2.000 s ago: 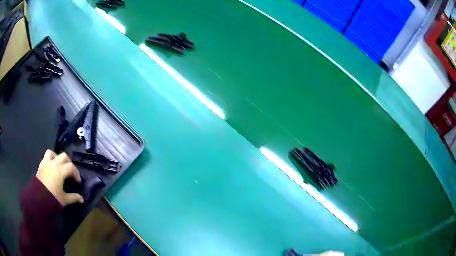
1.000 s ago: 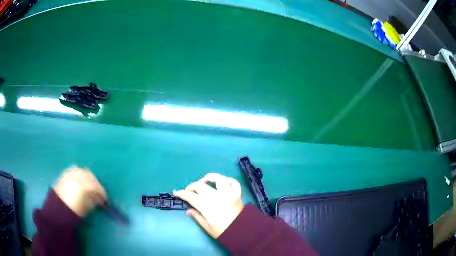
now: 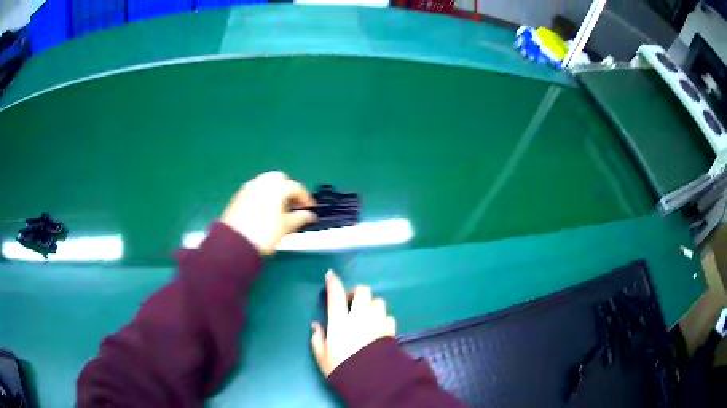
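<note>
My left hand [image 3: 267, 209] reaches over the green conveyor belt [image 3: 446, 143], its fingers closed on a black plastic part at the left side of a dark bundle of parts [image 3: 339, 207] on the belt. My right hand [image 3: 351, 323] is lower, over the teal worktop [image 3: 279, 319]. Its fingers and thumb are around a black plastic part [image 3: 324, 301], mostly hidden under the hand. The right-hand black tray [image 3: 486, 351] is beside the right wrist, with loose black parts [image 3: 630, 327] heaped at its far end.
Another bundle of black parts [image 3: 41, 234] lies on the belt at the left. A corner of the left-hand tray [image 3: 11, 378] shows at the lower left edge. Blue bins [image 3: 100, 14] stand beyond the belt. A blue and yellow item [image 3: 546, 44] is at the upper right, near a white post.
My left hand has moved from the worktop up onto the belt, now at a bundle there. My right hand stays over the worktop, with a part under it. The view has shifted.
</note>
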